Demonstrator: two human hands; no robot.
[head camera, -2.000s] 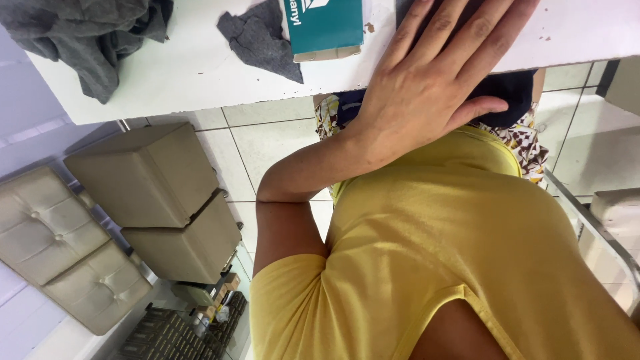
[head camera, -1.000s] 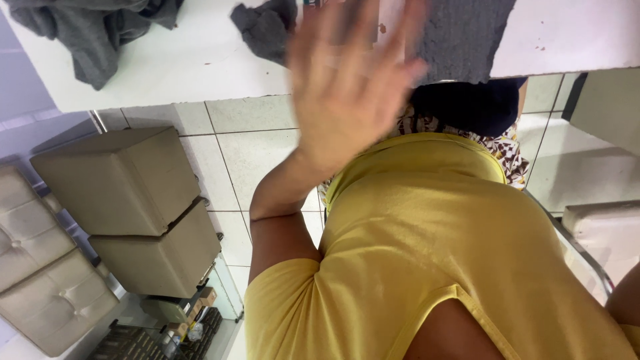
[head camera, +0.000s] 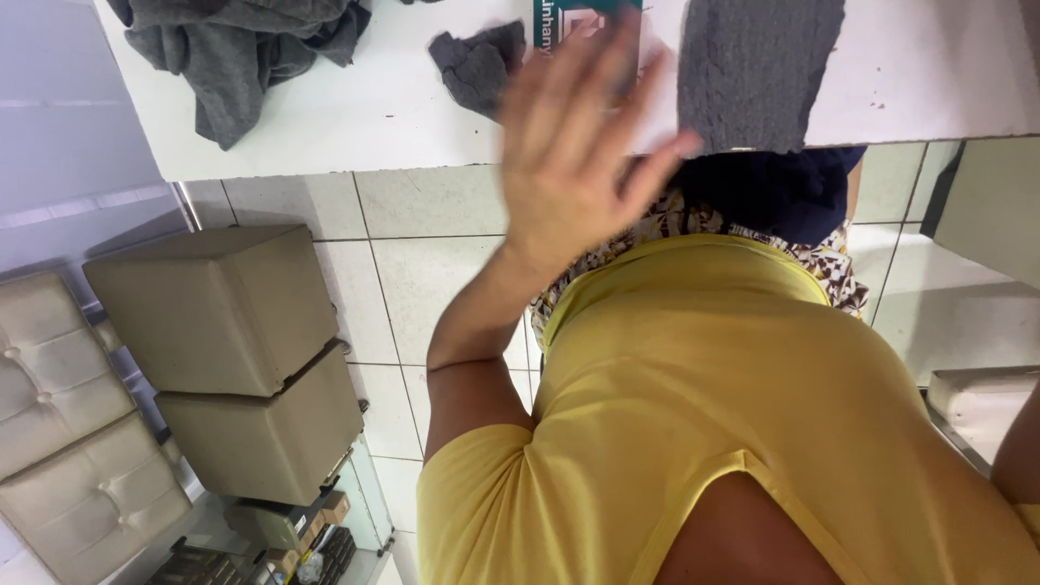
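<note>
My left hand (head camera: 577, 138), blurred, is over the front edge of the white table (head camera: 422, 142), its back up and fingers spread, with no object seen in it. Its fingers cover part of a teal and white box (head camera: 556, 20). Left of them lies a small scrap of dark grey cloth (head camera: 479, 69). To the right, a flat strip of grey cloth (head camera: 747, 73) reaches the table's edge. A crumpled heap of grey fabric (head camera: 252, 61) lies at the far left and hangs toward the edge. My right hand is out of view; only part of that arm shows.
Dark navy cloth (head camera: 764, 195) lies on my lap below the table edge. Two beige upholstered cube stools (head camera: 195, 309) stand on the tiled floor at left, near tufted cushions (head camera: 65, 398) and a glass shelf (head camera: 370, 496) with small boxes. A pale padded seat (head camera: 975, 402) is at right.
My left hand has moved left from the grey cloth strip to over the teal box. The strip, largely covered by the hand before, now shows plainly.
</note>
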